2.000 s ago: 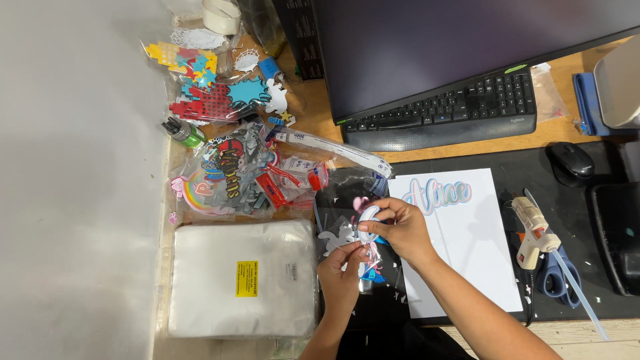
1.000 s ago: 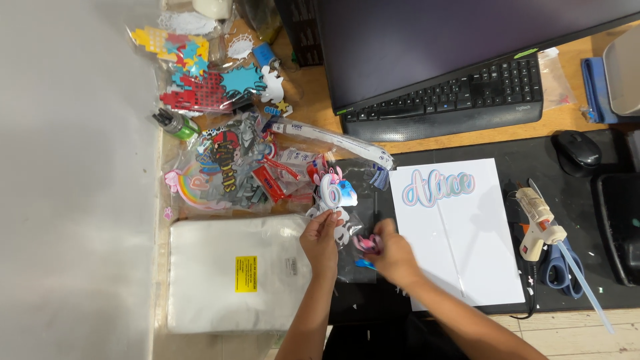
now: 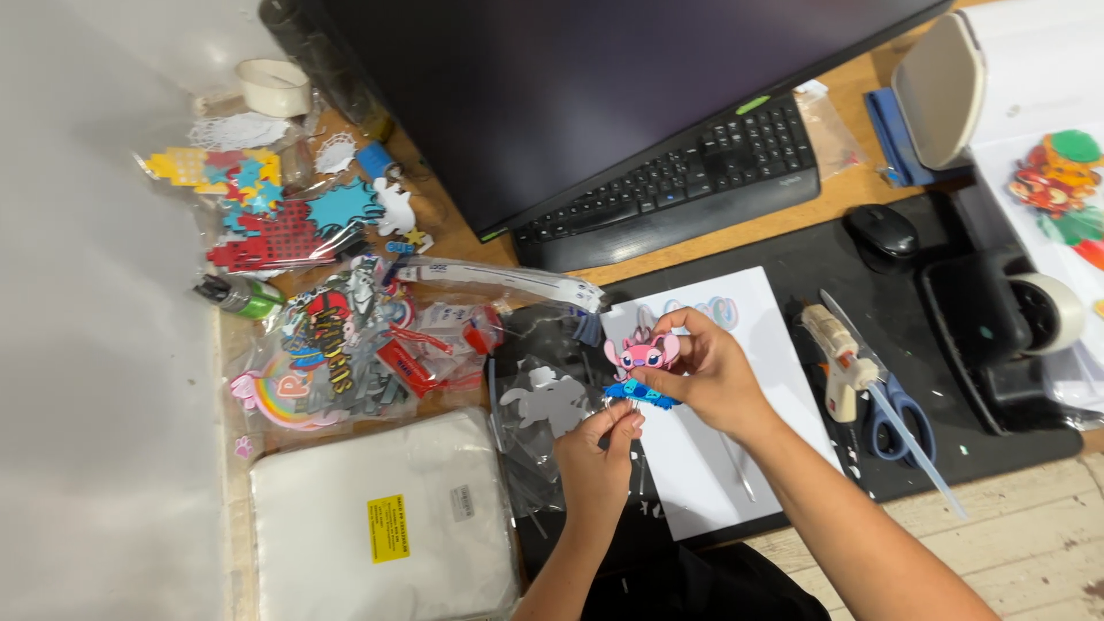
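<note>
My right hand [image 3: 711, 371] grips pink and blue cartoon-character cutouts [image 3: 640, 355] between thumb and fingers, above the left edge of a white sheet of paper [image 3: 716, 448]. Just below them, my left hand [image 3: 604, 448] has its thumb and fingertips closed at the lower edge of the blue cutout; whether it pinches the cutout or a thin clear piece is too small to tell. A pastel lettering cutout [image 3: 720, 312] lies on the top of the sheet, partly hidden by my right hand. Left of my hands, a clear bag with white and grey cutouts [image 3: 545, 401] rests on the black mat.
To the right lie a hot glue gun [image 3: 841, 362], blue-handled scissors [image 3: 901, 423], a black mouse [image 3: 881, 231] and a tape dispenser [image 3: 975, 328]. A keyboard [image 3: 673, 190] and monitor [image 3: 604, 78] stand behind. Bagged cutouts [image 3: 323, 345] and a pack of clear bags [image 3: 345, 509] occupy the left.
My hands have come together around the pink and blue cutouts. The white and pink pieces by my left hand one second ago are no longer there. The view has shifted right.
</note>
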